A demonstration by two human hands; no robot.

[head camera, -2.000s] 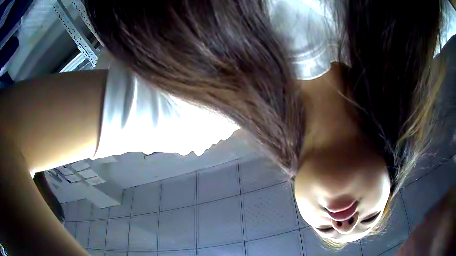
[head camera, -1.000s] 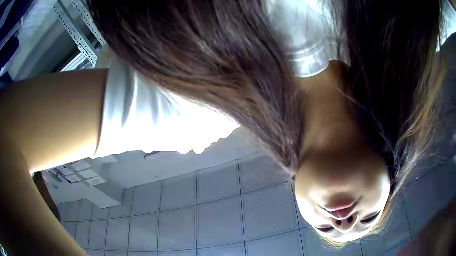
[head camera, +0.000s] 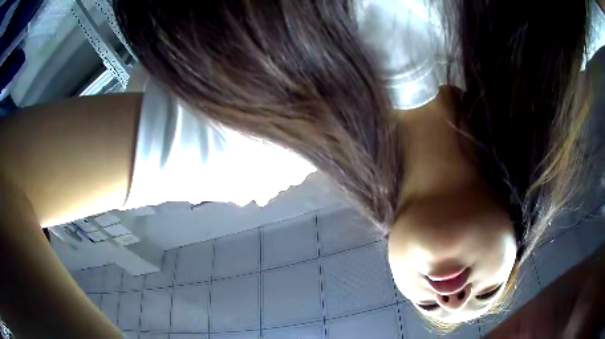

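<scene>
A person shows upside down and fills much of the head view. Long dark hair [head camera: 285, 86] hangs across the top and middle, and a white short-sleeved top [head camera: 199, 159] shows behind it. A bare, bent arm [head camera: 73, 145] runs down the left edge, with its hand cut off by the frame. A dim patch of skin [head camera: 564, 298] at the lower right corner is part of an arm or hand; I cannot tell which. Neither my left hand nor my right hand can be made out, and no held object shows.
A grid of large pale panels [head camera: 292, 271], on a ceiling by its look, lies behind the person. A pale fixture [head camera: 133, 258] is at the lower left. A perforated metal upright [head camera: 99, 43] and dark blue cloth-like shapes [head camera: 10, 69] are at the upper left.
The skin patch at the lower right is larger and reaches further in. The dark shape beside the arm at the lower left is mostly covered. The person's head has shifted very slightly.
</scene>
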